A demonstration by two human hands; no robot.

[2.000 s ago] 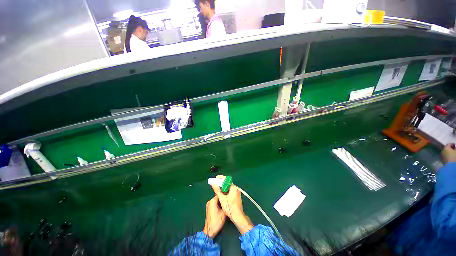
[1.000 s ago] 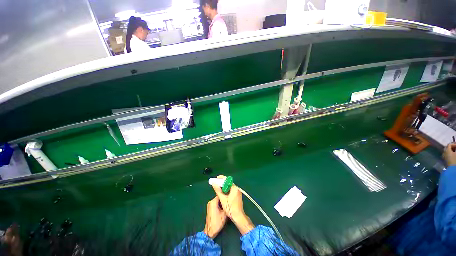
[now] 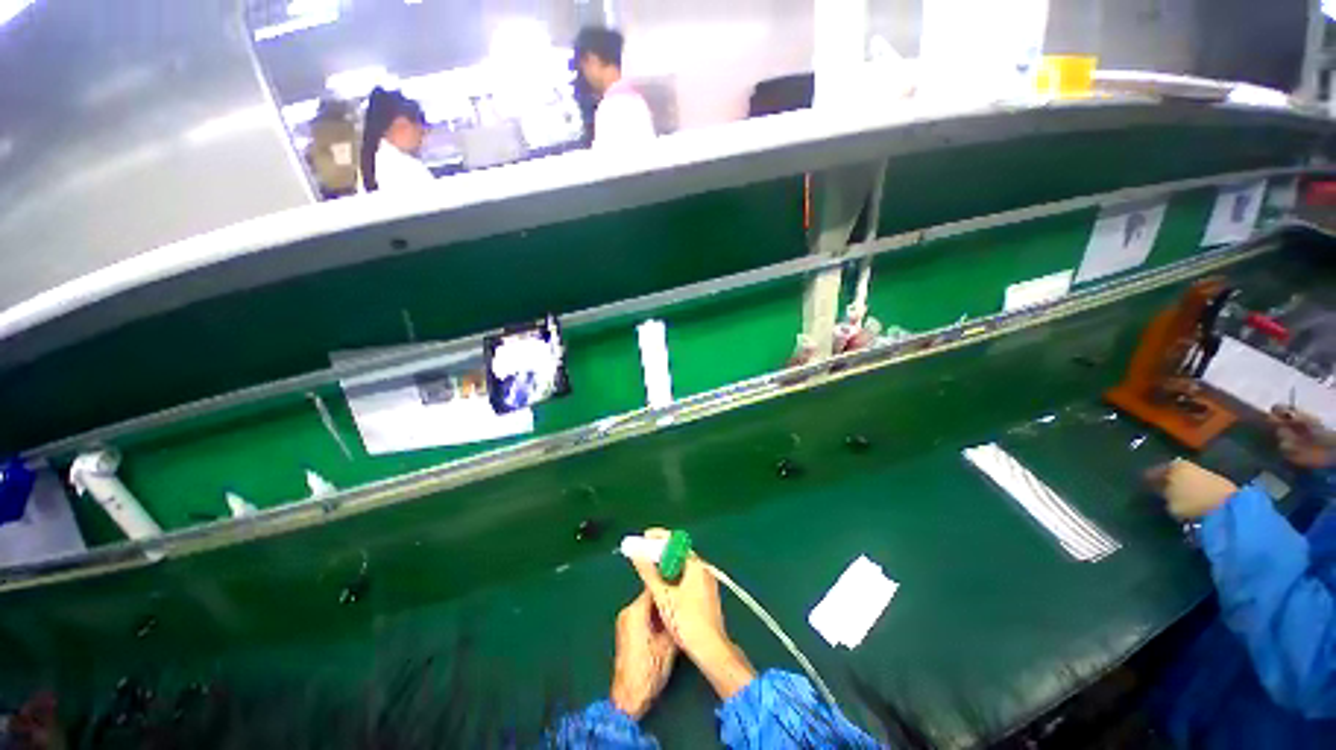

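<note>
My right hand [image 3: 695,604] is closed around a glue syringe, whose green adapter head [image 3: 676,555] and white end [image 3: 639,548] show above the fingers. A thin pale air hose [image 3: 766,615] runs from the green head down past my right sleeve. My left hand [image 3: 640,654] is cupped against my right hand. A small dark part [image 3: 658,621] shows faintly between the hands; most of it is hidden by the fingers. The syringe tip is not visible.
Small black parts [image 3: 588,529] lie spaced along the green belt, with a darker cluster at lower left. White paper [image 3: 854,601] and white strips [image 3: 1042,504] lie to the right. A neighbour's hand [image 3: 1197,489] and an orange fixture [image 3: 1172,400] are at far right. A metal rail runs behind.
The black parts on the belt have shifted left. The neighbour's hand has reached in near the white strips. The view has tilted slightly. My hands keep the same hold together.
</note>
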